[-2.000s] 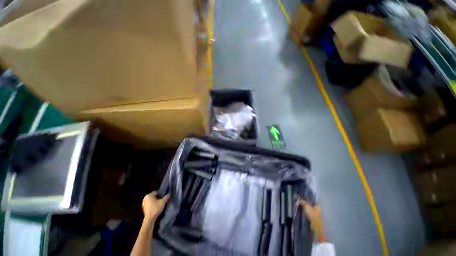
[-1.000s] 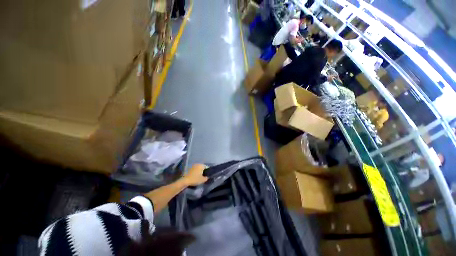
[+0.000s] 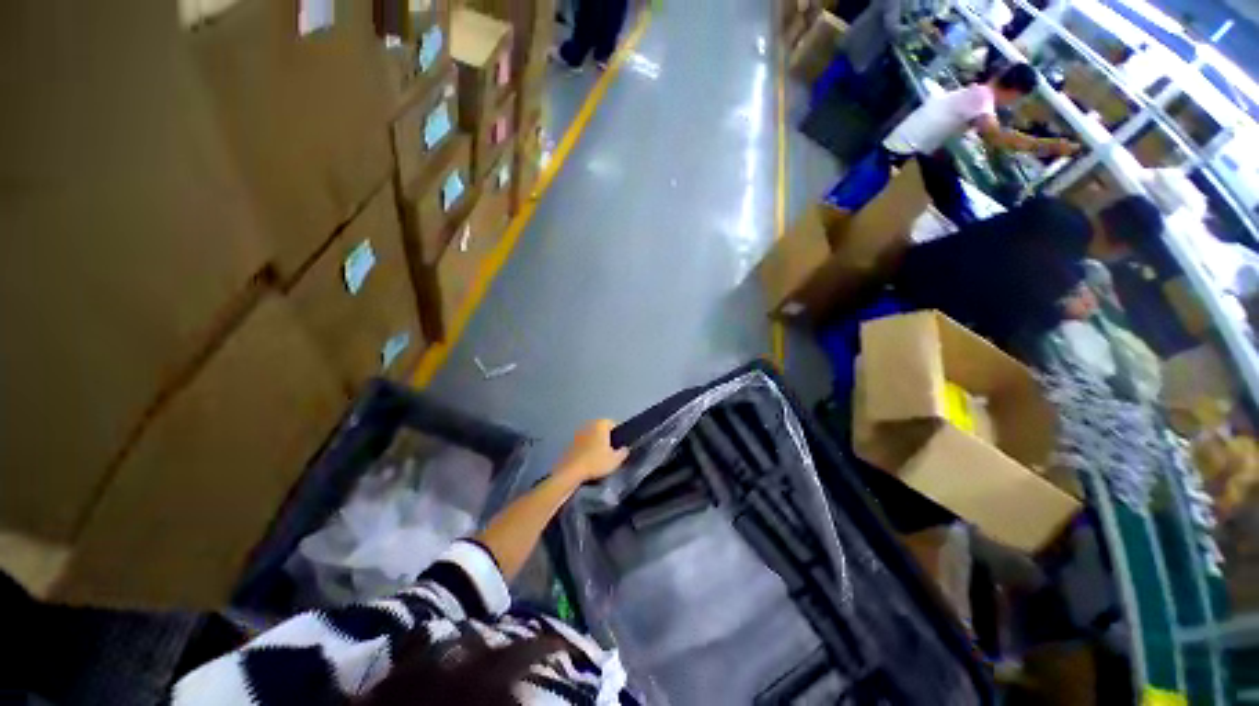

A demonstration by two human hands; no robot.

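Observation:
A large black tote lined with clear film stands tilted in view at the lower centre. Black tube housings lie in rows inside it, beside a pale sheet or bag. My left hand grips the tote's rim at its upper left corner, with a black and white sleeve behind it. My right hand is not in view. The near end of the tote is cut off by the bottom edge.
A smaller black crate with crumpled white plastic stands left of the tote. Stacked cartons with blue labels line the left. An open carton and people at a line are right. A grey aisle runs ahead.
The tote has turned from facing me squarely to slanting along the aisle. My right hand has left the view. The scrap crate now shows lower left, and the view has moved up the aisle.

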